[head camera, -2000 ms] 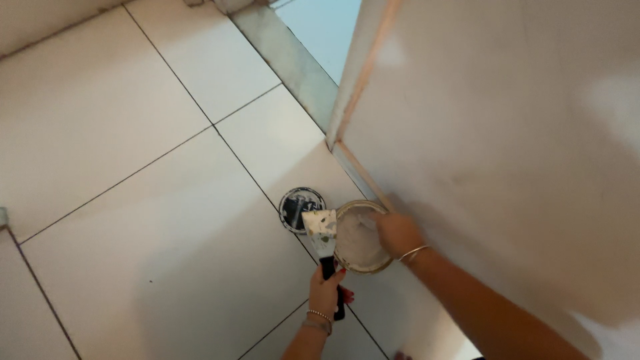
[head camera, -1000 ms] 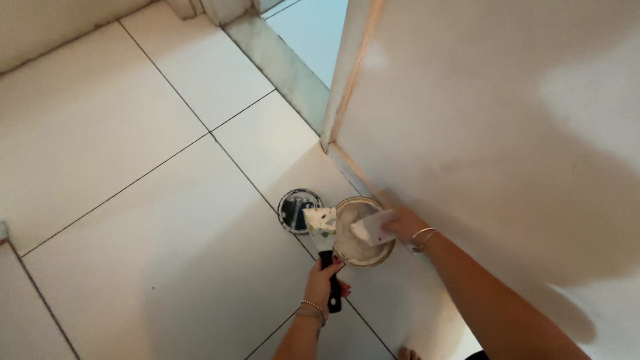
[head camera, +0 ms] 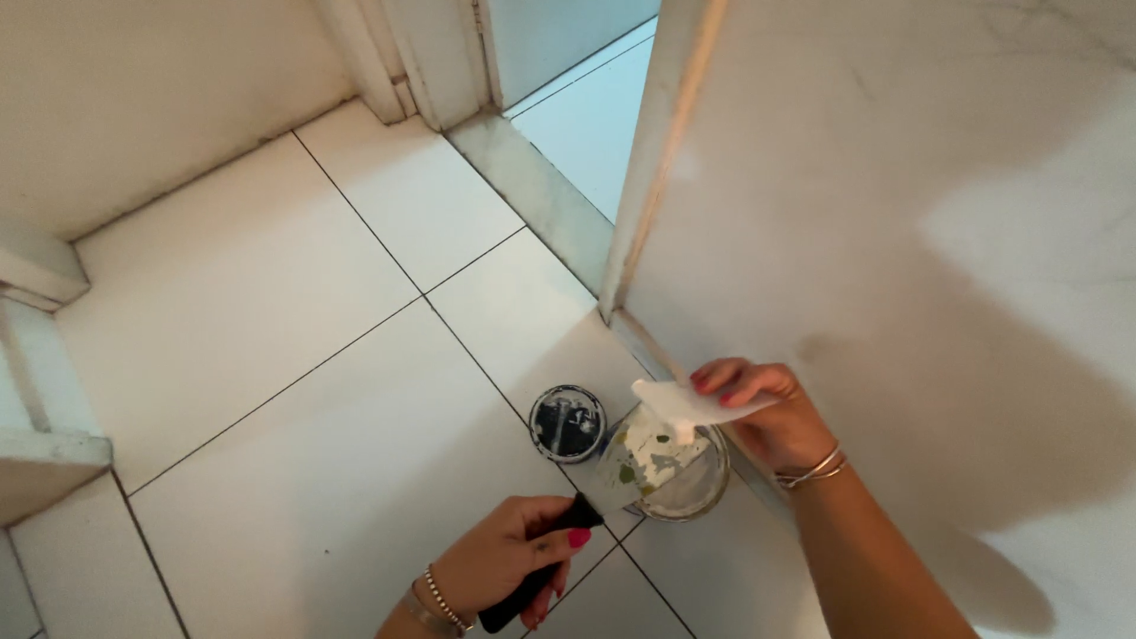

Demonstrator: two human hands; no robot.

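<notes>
My left hand [head camera: 524,559] grips the black handle of a putty knife [head camera: 652,457], whose wide blade is stained with white, green and yellow and lies above an open round can [head camera: 697,488] of whitish material. In my right hand [head camera: 763,404] is a thin white plastic-looking spreader [head camera: 679,404], held over the blade's upper end with whitish material at its lower edge. A round dark lid [head camera: 568,424] smeared with white rests on the floor just left of the can.
Pale wall [head camera: 887,266] rises close on the right, ending at a door frame edge [head camera: 666,169]. A stone threshold [head camera: 541,195] crosses the doorway. White floor tiles [head camera: 266,355] with dark joints spread leftward, and a white ledge [head camera: 53,448] juts in at the far left.
My right hand has lifted the spreader out of the can to the knife blade. The putty knife has tilted rightward, its blade now over the can.
</notes>
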